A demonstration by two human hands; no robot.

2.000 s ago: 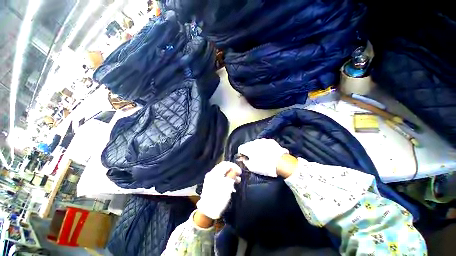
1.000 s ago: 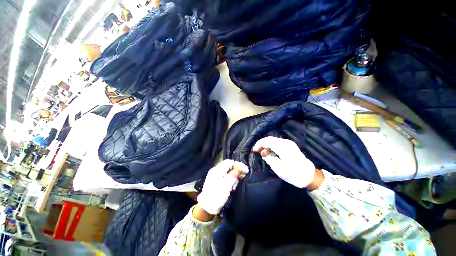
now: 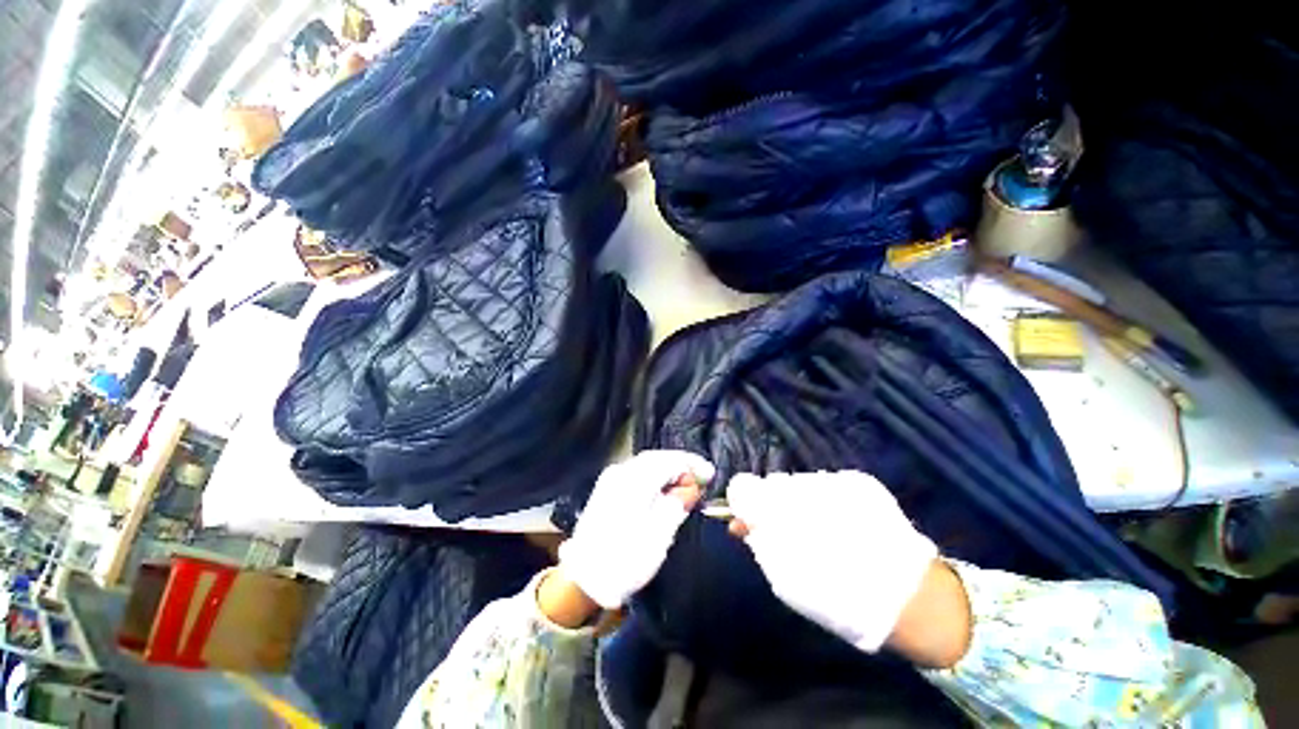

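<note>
A dark navy backpack (image 3: pixel 855 385) lies in front of me, partly on the white table's edge and partly over my lap, with its long dark straps running to the lower right. My left hand (image 3: pixel 628 527), in a white glove, pinches the bag's edge near its left side. My right hand (image 3: pixel 833 548), also gloved, is just right of it, with a small thin light-coloured tool (image 3: pixel 717 509) at its fingertips, mostly hidden. The fingertips of both hands nearly meet over the dark fabric.
A quilted backpack (image 3: pixel 442 356) lies at left on the white table (image 3: pixel 1140 442), with more bags piled behind. At right are a tan roll (image 3: pixel 1023 228) holding a bottle, a yellow block (image 3: pixel 1047 342) and thin tools. A red and tan box (image 3: pixel 214 612) stands lower left.
My right hand has moved down and turned, and the thin tool now shows at its fingertips. My left hand stays near the same edge. More of the bag's straps and upper part shows.
</note>
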